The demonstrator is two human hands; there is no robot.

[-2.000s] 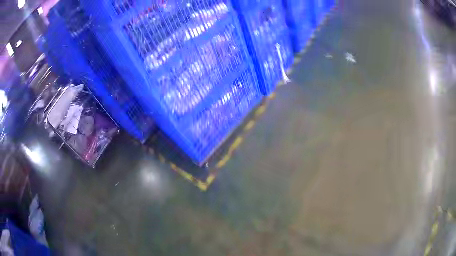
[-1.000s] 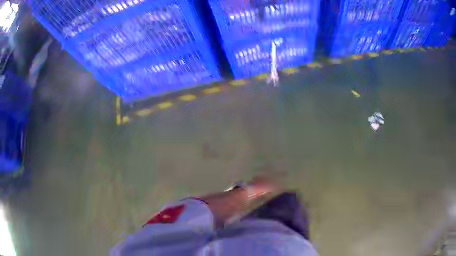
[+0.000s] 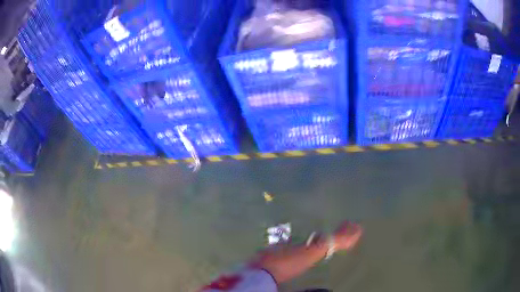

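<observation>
My left hand (image 3: 346,235) is blurred at the lower centre, over the floor, with a band at the wrist; its finger state is unclear and nothing shows in it. My right hand is not in view. Ahead stand stacks of blue lattice crates. The middle stack (image 3: 296,111) has an open top crate with beige bagged contents (image 3: 288,28) and a white label (image 3: 284,60) on its side. My hand is apart from the crates.
More crate stacks stand left (image 3: 165,91) and right (image 3: 405,85), behind yellow-and-black floor tape (image 3: 308,151). A white strip (image 3: 188,149) hangs at the left stack's base. White litter (image 3: 279,233) and a yellow scrap (image 3: 268,197) lie on the floor. A blue crate (image 3: 20,142) is far left.
The view has swung right along the crate row and now shows more of the stacks and an open crate top. My left hand came into view and sits further right than before.
</observation>
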